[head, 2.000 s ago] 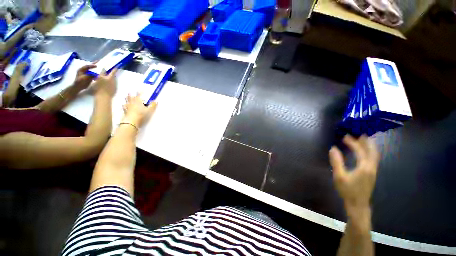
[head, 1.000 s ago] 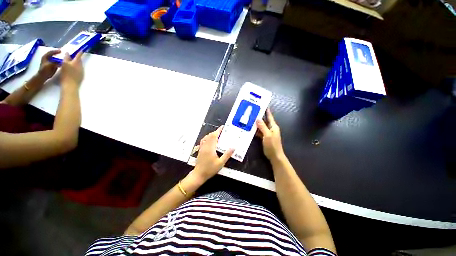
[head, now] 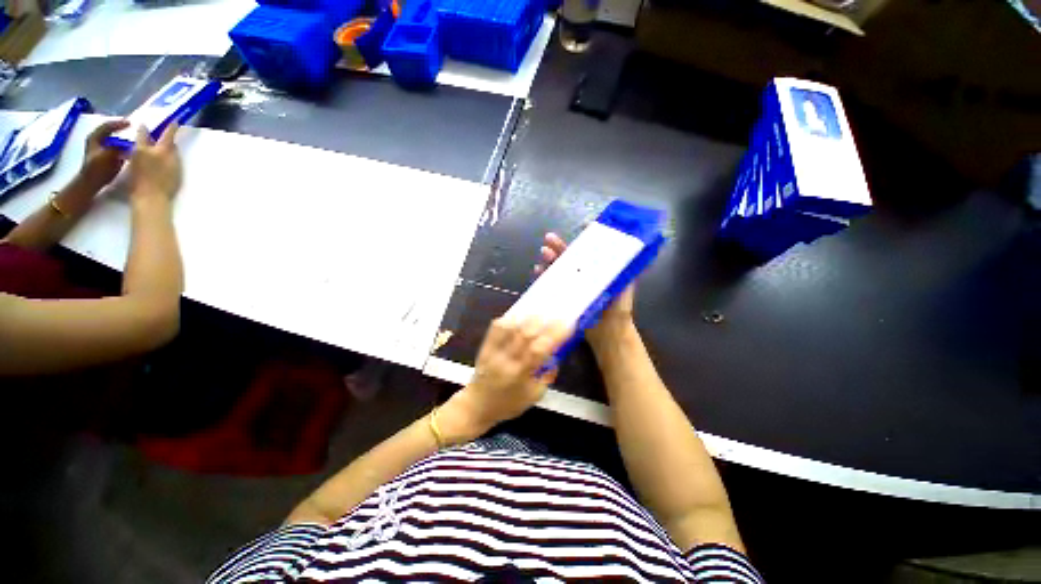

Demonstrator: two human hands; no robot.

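Observation:
A slim white and blue retail box (head: pixel 588 274) is tilted in both hands above the front edge of the black table. Its blue end (head: pixel 635 217) points away from me and to the right, and a blue side faces right. My left hand (head: pixel 516 363) grips the near end. My right hand (head: pixel 611 314) is behind and under the box's right side, with fingertips showing past its left edge; the box hides part of it. A row of finished boxes (head: pixel 824 143) stands on the black table at the right, blue spines towards the left.
A co-worker's hands (head: pixel 146 160) hold a similar box (head: pixel 171 105) over the white sheet (head: pixel 331 228) at left. Blue bins (head: pixel 485 29) and an orange tape roll (head: pixel 354 40) are at the back. A flat black object (head: pixel 597 91) and a bottle (head: pixel 577 25) lie beyond.
My hands took a box from the left side to in front of me. Since a second ago it has turned from its picture face to a plainer white face, with a blue end showing.

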